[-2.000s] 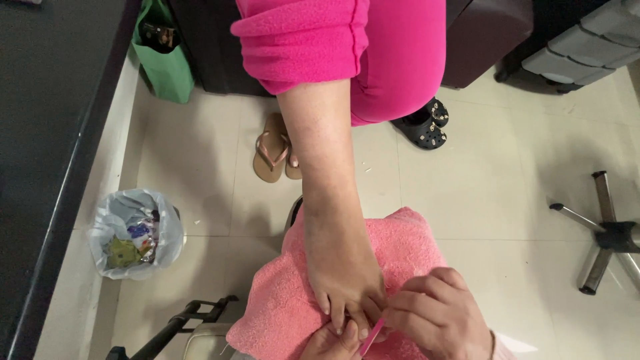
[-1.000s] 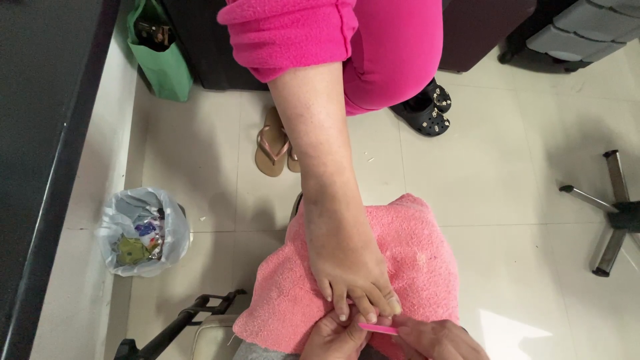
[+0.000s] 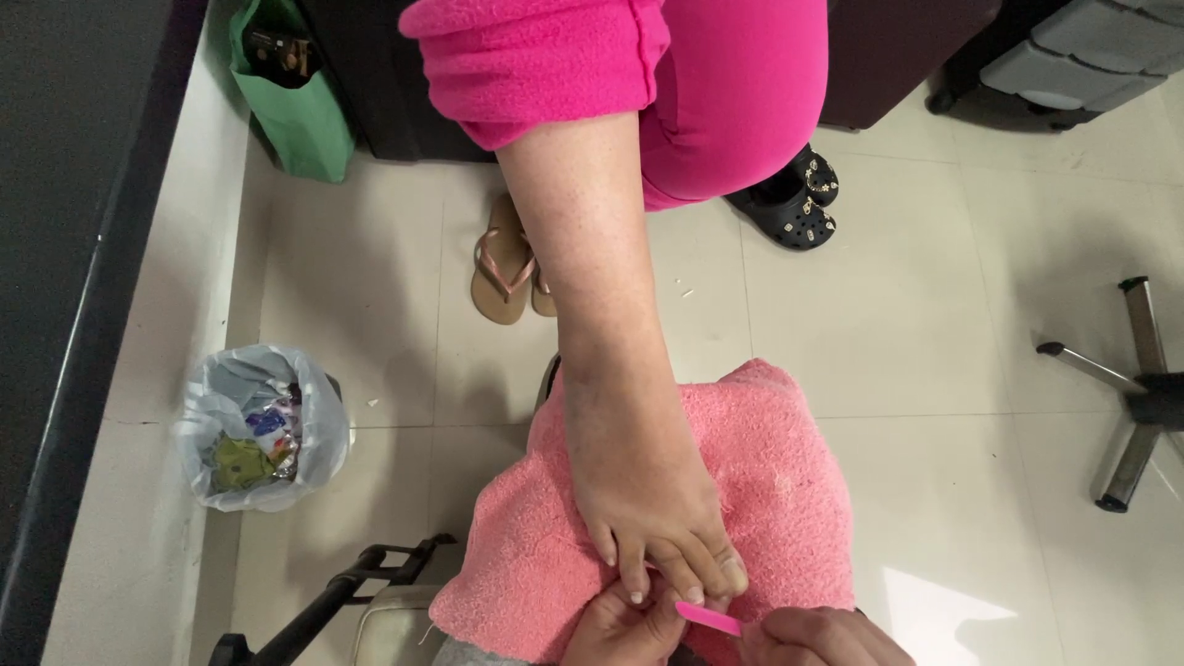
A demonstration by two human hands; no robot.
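Observation:
Another person's bare foot (image 3: 638, 453) rests on a pink towel (image 3: 786, 481), toes toward me. My left hand (image 3: 624, 624) is at the toes, its thumb and fingers closed on the tip of a middle toe. In my right hand (image 3: 823, 638) is a thin bright pink stick-like tool (image 3: 708, 618), perhaps a nail file. Its free end lies close to my left thumb and just below the toenails. The big toe (image 3: 733, 573) is on the right side of the foot. The lower part of each hand is cut off by the frame edge.
A lined waste bin (image 3: 324, 453) stands at left beside a dark counter edge (image 3: 83, 277). Beyond the foot are flip-flops (image 3: 499, 268), black clogs (image 3: 795, 217) and a green bag (image 3: 301, 129). A chair base (image 3: 1147, 398) is at right, a black metal frame (image 3: 324, 601) at lower left.
My right hand has moved lower in the view, and the pink tool now lies flatter than two seconds ago. My left hand remains at the toes. The view has shifted slightly.

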